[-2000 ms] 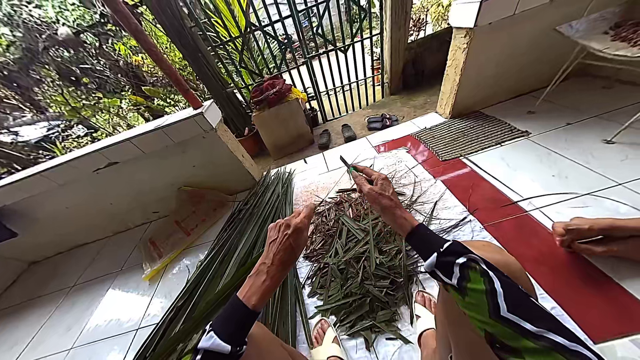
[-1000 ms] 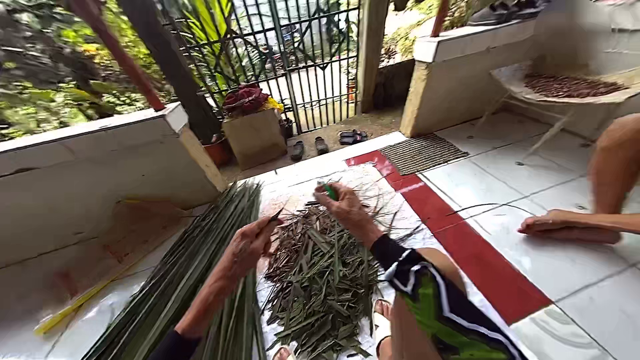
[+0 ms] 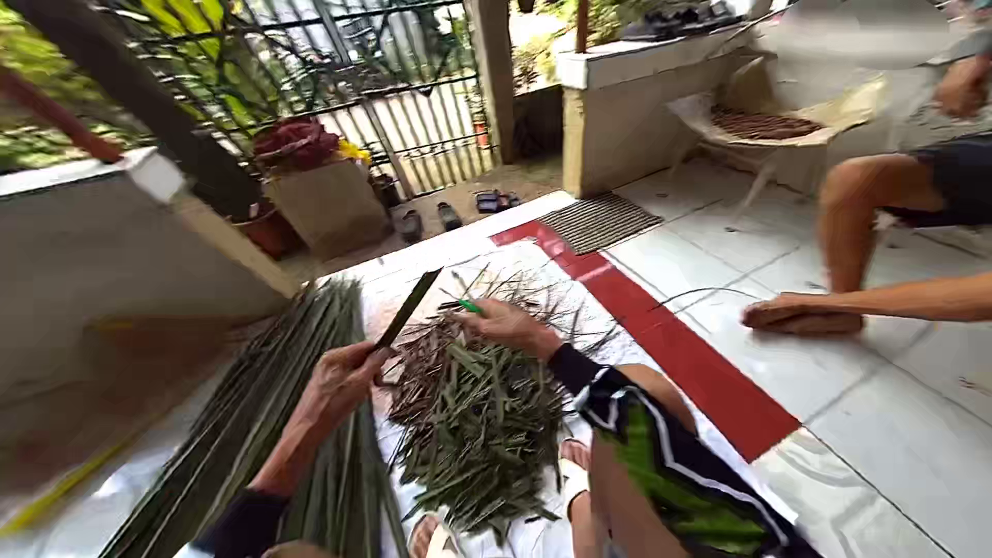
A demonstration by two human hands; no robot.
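Observation:
My left hand (image 3: 341, 380) grips a dark green strip of leaf (image 3: 409, 308), which points up and to the right from the fist. Just right of it, my right hand (image 3: 508, 322) is closed around a small tool with a green handle (image 3: 470, 306); its thin tip is blurred, so its kind is unclear. Below both hands lies a heap of short cut leaf pieces (image 3: 488, 418), green in front and brownish behind, on a white cloth (image 3: 387, 271). A bundle of long green leaves (image 3: 263, 403) lies on the left, beside the heap.
A person's bare leg and foot (image 3: 806, 314) are at the right, by a red floor strip (image 3: 682, 349). A ribbed mat (image 3: 601, 221), several shoes (image 3: 449, 216) and a metal gate (image 3: 418, 124) stand beyond. A chair (image 3: 763, 143) holds brown items.
The leaf strip now stands up long from my left hand; a second ago only a short dark tip showed there. The view has swung right, showing more of the other person's leg.

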